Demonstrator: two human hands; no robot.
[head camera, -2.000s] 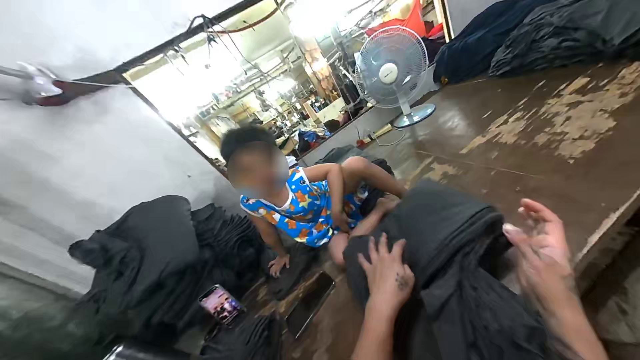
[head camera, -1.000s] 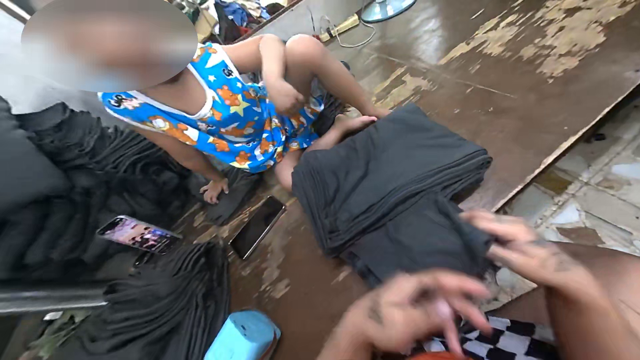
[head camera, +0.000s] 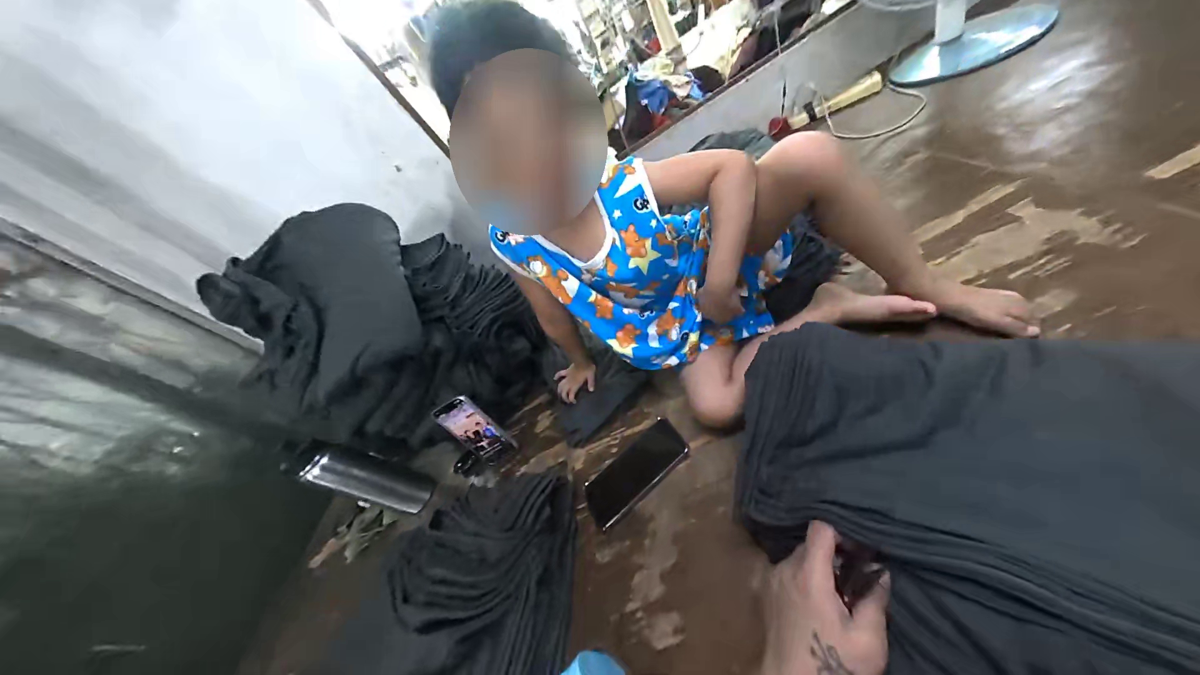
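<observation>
My left hand (head camera: 830, 605), with a tattoo on its back, is at the lower left edge of a thick stack of dark grey folded fabric (head camera: 994, 450). Its fingertips touch the stack's edge, and a small dark patch shows between finger and thumb. Whether they pinch the cloth is unclear. The stack runs out of view at the right. My right hand is not in view. Left of the stack, a black smartphone (head camera: 637, 473) lies on the worn brown surface. A smaller fanned pile of dark cloth (head camera: 487, 572) lies at the lower left.
A seated person (head camera: 647, 272) in blue patterned clothes is just beyond the stack, a bare leg close to it. A lit phone (head camera: 473, 428), a dark cylindrical object (head camera: 366, 478) and heaped dark cloth (head camera: 328, 319) are at left. A fan base (head camera: 975, 45) and cord stand behind.
My right hand has left the view. My left hand, blurred and held in front of the stack a second ago, is now at its edge. The view has swung.
</observation>
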